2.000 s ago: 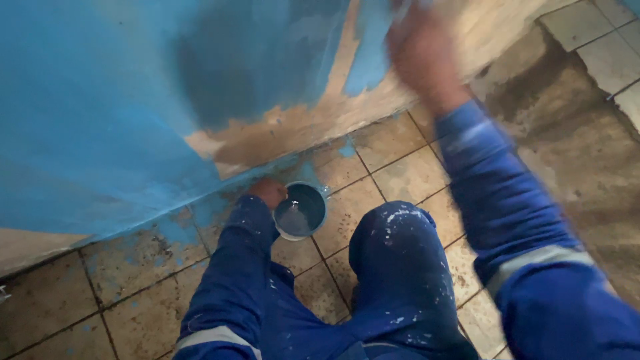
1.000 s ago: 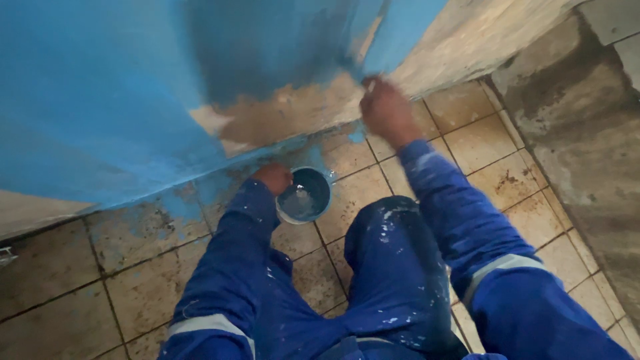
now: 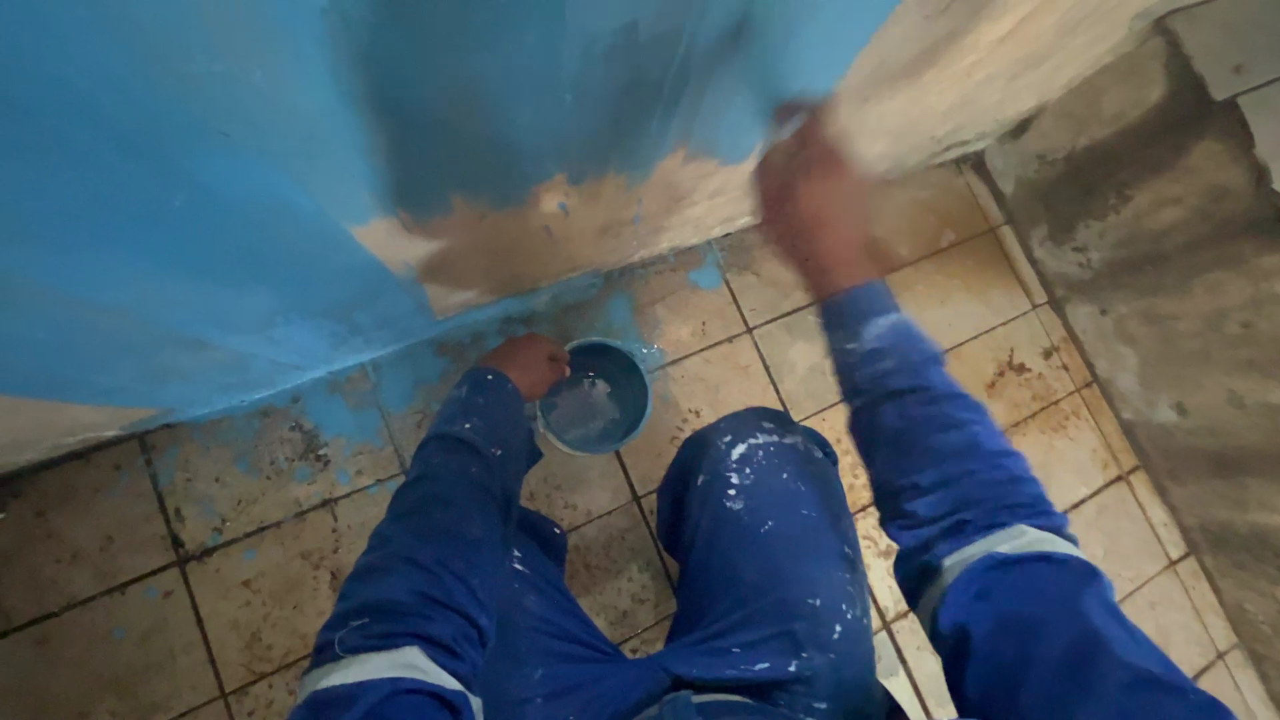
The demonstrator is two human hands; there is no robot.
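My left hand [image 3: 530, 364] grips the rim of a round paint bucket [image 3: 597, 398], which stands close to the foot of the wall with blue paint or liquid inside. Up against the wall [image 3: 560, 100], my right hand [image 3: 815, 195] is closed around something, blurred by motion; a dark shape at its fingers may be a paintbrush, though it cannot be made out. Blue paint covers much of the wall, darker in the middle, and a bare beige strip [image 3: 540, 235] runs along its lower edge.
Stained beige floor tiles [image 3: 270, 570] with blue paint splashes lie around my knees. At the right, beyond a narrow tile border, is a rough, stained concrete surface [image 3: 1150, 300]. My paint-spotted trouser knee [image 3: 755, 480] is just right of and below the bucket.
The bare strip that ran up the wall near my right hand is now covered in blue. My right hand has moved over the wall, while my left hand stays at the bucket.
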